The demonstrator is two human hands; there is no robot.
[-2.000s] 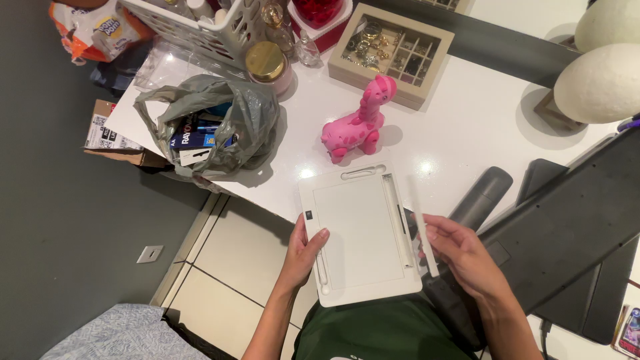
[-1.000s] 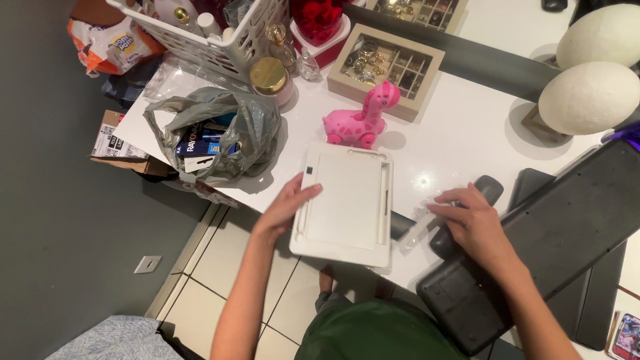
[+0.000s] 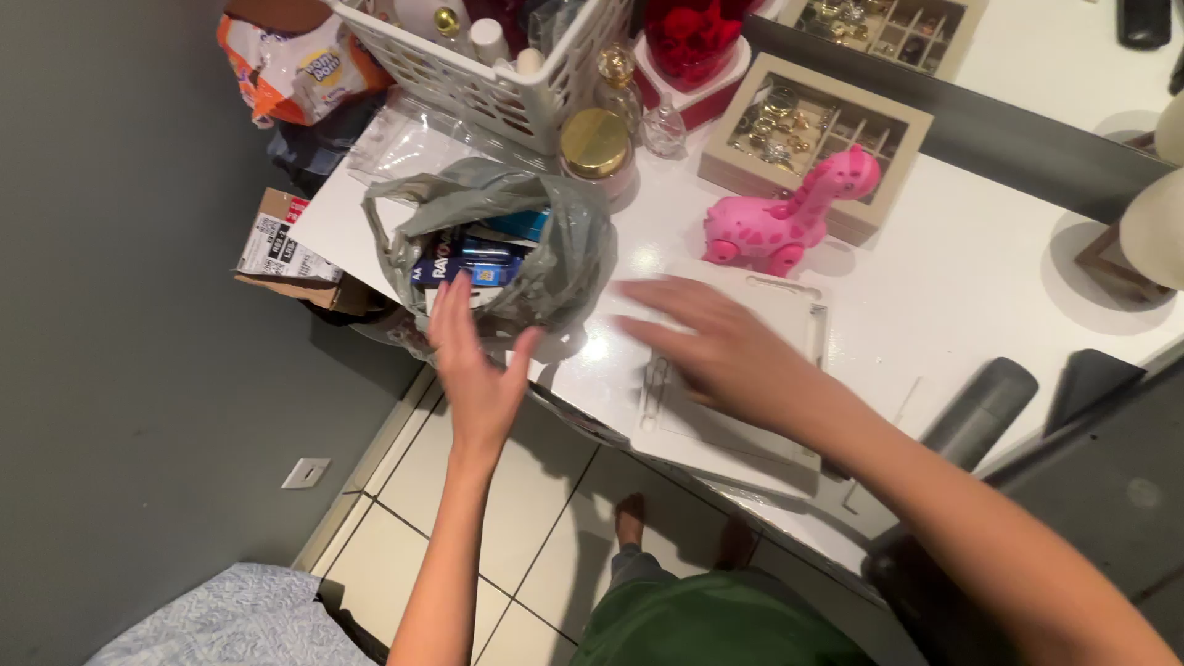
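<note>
My left hand (image 3: 481, 370), fingers apart and holding nothing, is at the near edge of a grey plastic bag (image 3: 573, 231). Inside the bag lies a blue pack of AA batteries (image 3: 467, 268) among other packets. My right hand (image 3: 712, 342) is blurred, its fingers spread with nothing in them, above the left part of a white plastic panel-like device (image 3: 740, 444). That device lies flat at the table's front edge, partly hidden by my right hand and forearm. Just behind it stands a pink toy giraffe (image 3: 786, 217). A thin clear strip (image 3: 856, 495) appears to lie right of the device.
Behind the bag are a white plastic basket (image 3: 462, 88), a gold-lidded jar (image 3: 597, 148) and glass bottles. A jewellery box (image 3: 879, 194) stands behind the giraffe. A dark cylindrical object (image 3: 985, 412) and a black keyboard-like object (image 3: 1101, 499) lie at the right. A cardboard box (image 3: 287, 254) is at the left.
The white device, held in my left hand before, now lies on the table. My left hand has moved to the bag. My right hand has let go of the clear strip and moved left over the device.
</note>
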